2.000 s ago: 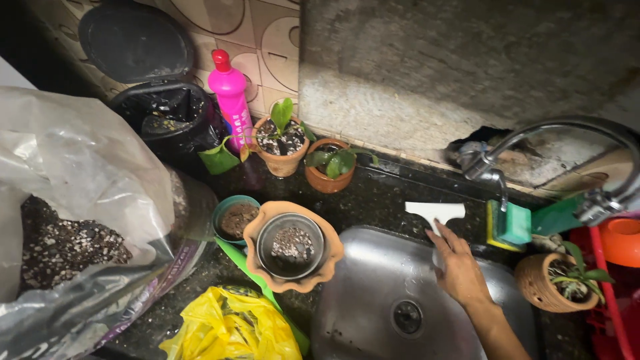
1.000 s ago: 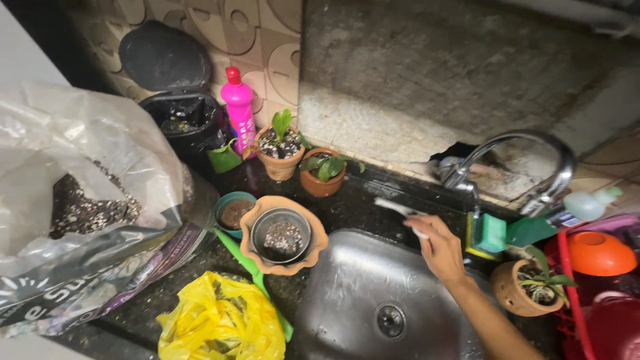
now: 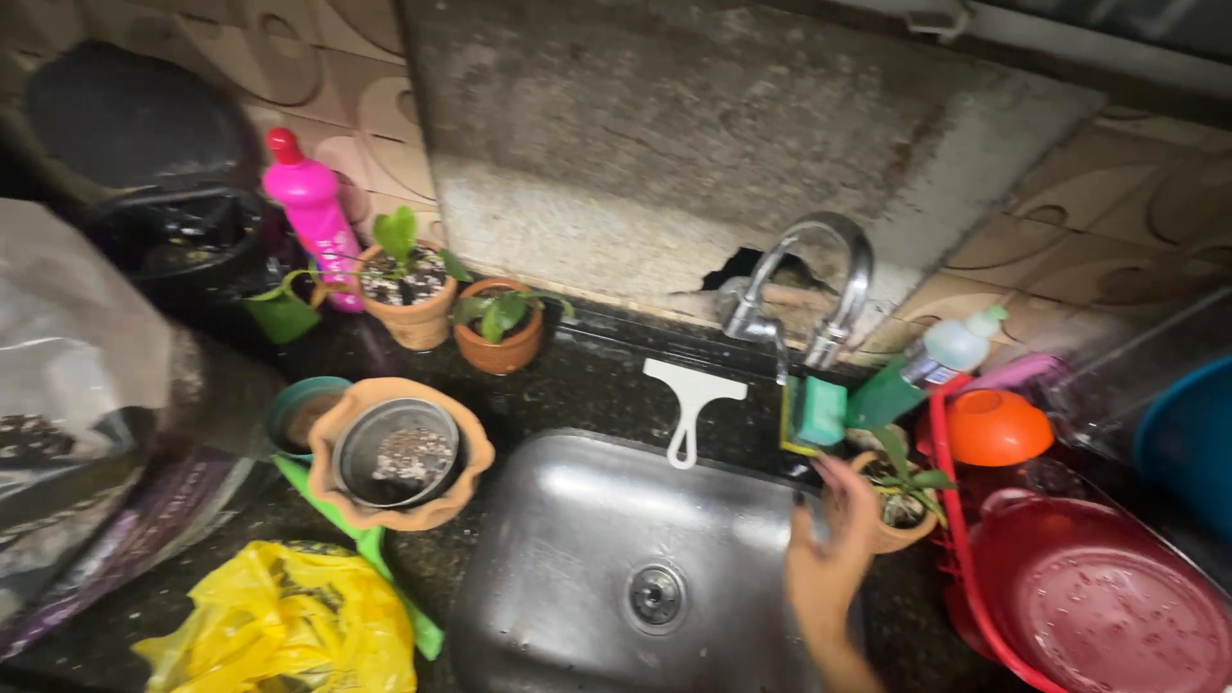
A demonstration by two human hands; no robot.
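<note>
My right hand [image 3: 833, 544] is over the right rim of the steel sink [image 3: 577, 558], fingers apart and blurred, close to the small potted plant [image 3: 900, 486] and just below the green sponge [image 3: 820, 412]. Whether its fingers touch the pot cannot be told. A white squeegee [image 3: 688, 404] lies on the dark counter behind the sink, its handle toward the basin. Left of the sink, a scalloped terracotta dish [image 3: 476, 452] holds a grey pot [image 3: 361, 433] with speckled substrate. My left hand is out of view.
A yellow plastic bag [image 3: 289, 626], a green tool [image 3: 399, 577] and a large substrate bag [image 3: 67, 318] are at left. Two potted plants [image 3: 416, 322] [image 3: 499, 337] and a pink bottle [image 3: 308, 212] stand near the wall. The faucet [image 3: 852, 279] rises behind; a red basin [image 3: 1107, 587] sits at right.
My right hand has let go of the white squeegee, which now lies on the counter, and has moved right toward the small potted plant. The view has shifted.
</note>
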